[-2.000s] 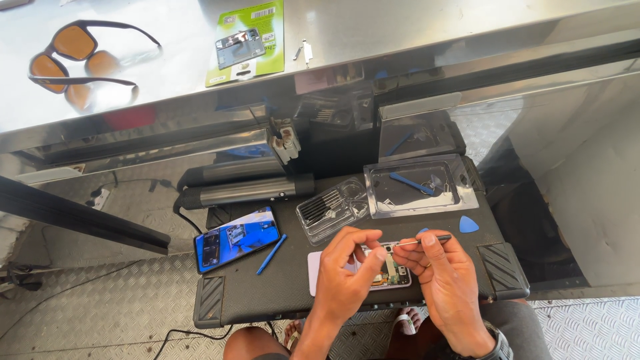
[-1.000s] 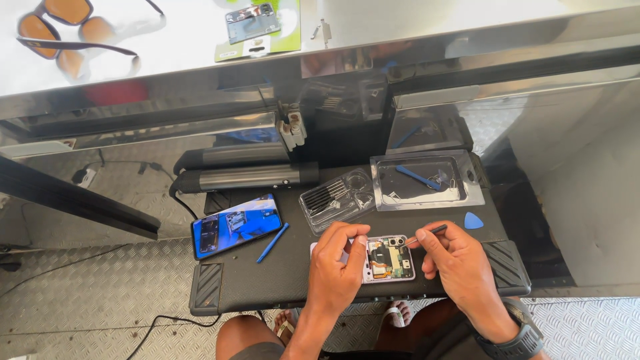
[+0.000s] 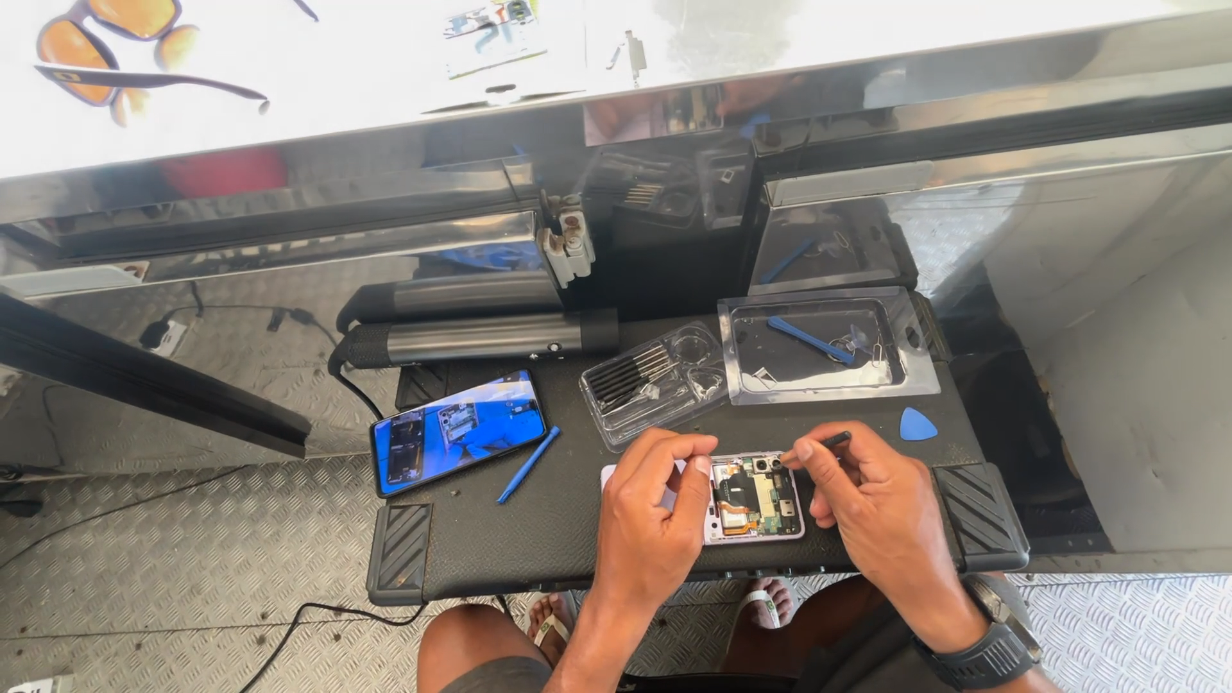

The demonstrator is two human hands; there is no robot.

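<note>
An opened smartphone lies on the black case, its circuit board, orange flex cable and camera lenses exposed. My right hand grips a small screwdriver with a dark handle, its tip at the camera corner of that phone. Over the phone's left part rests my left hand, fingers curled and thumb toward the board; whether it holds anything small cannot be told. A blue plastic pry tool lies to the left, beside a second phone with its screen lit. A blue triangular pick is right of my right hand.
Behind the phone sit a clear plastic tray of screwdriver bits and a clear blister tray with a blue pry tool. A metal cylindrical device lies along the case's back. Sunglasses rest on the metal counter.
My left hand has moved off the circuit board, where its fingers met my right hand's two seconds ago. The screwdriver tip has come down to the phone's camera corner.
</note>
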